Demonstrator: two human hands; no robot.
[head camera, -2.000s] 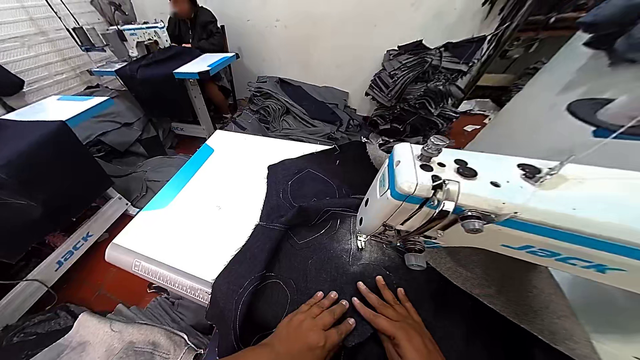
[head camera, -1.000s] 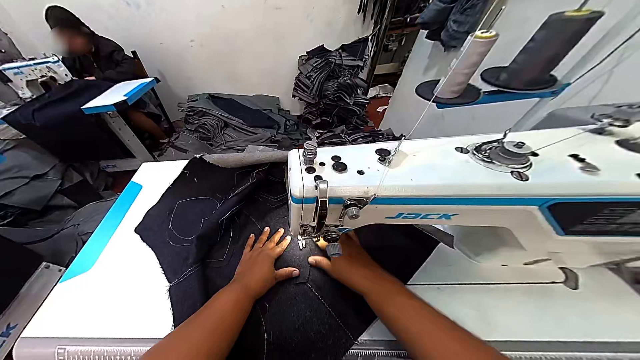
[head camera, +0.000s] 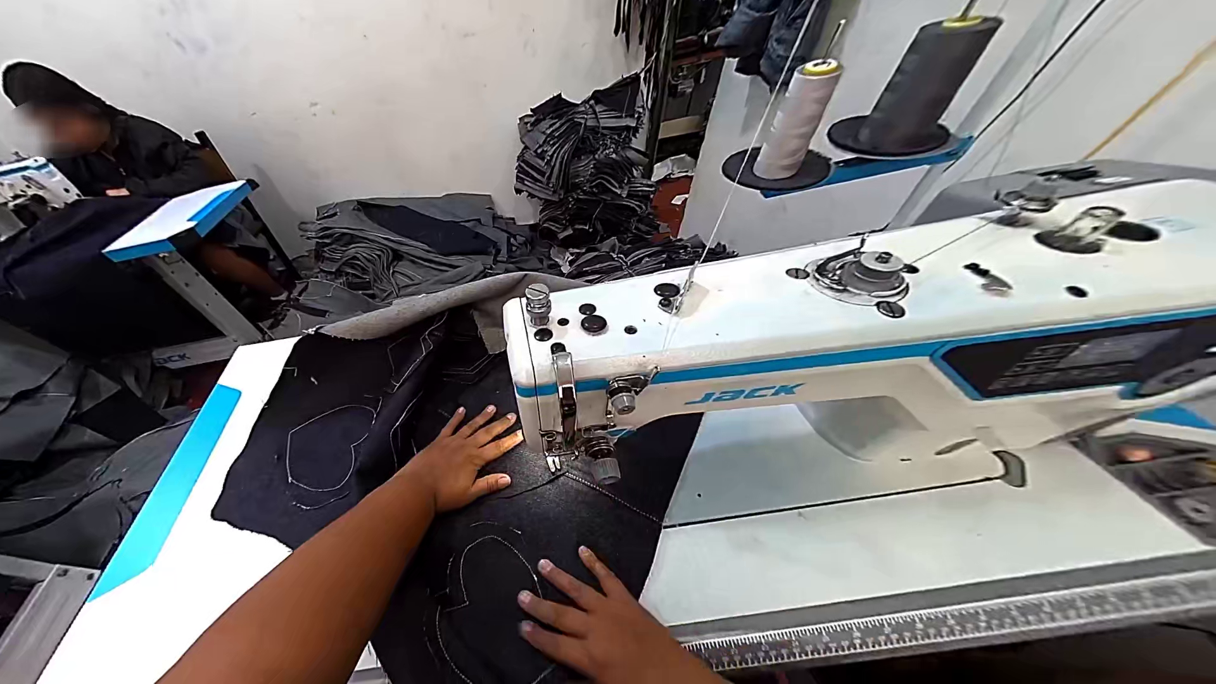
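Note:
Dark denim fabric (head camera: 589, 518) with stitched heart outlines lies under the presser foot (head camera: 555, 463) of a white and blue Jack sewing machine (head camera: 760, 351). My left hand (head camera: 465, 461) rests flat on the denim just left of the foot, fingers spread. Nearer to me, my right hand (head camera: 603, 617) lies on the cloth beside a heart outline, its fingers apart. Neither hand grips the cloth. A line of light stitching runs from the foot toward the lower right. The fabric's far edge is folded up, showing a grey underside (head camera: 427, 304).
Thread cones, one light (head camera: 801, 119) and one dark (head camera: 931, 85), stand behind the machine. Stacks of grey denim pieces (head camera: 408, 247) lie by the wall. At the far left a person (head camera: 142, 152) sits at another machine. A ruler strip (head camera: 902, 622) edges the table.
My right hand has moved from beside the needle area to the cloth nearer me. My left hand stays left of the foot. The denim has shifted under the machine. The view has swung right since the first frame.

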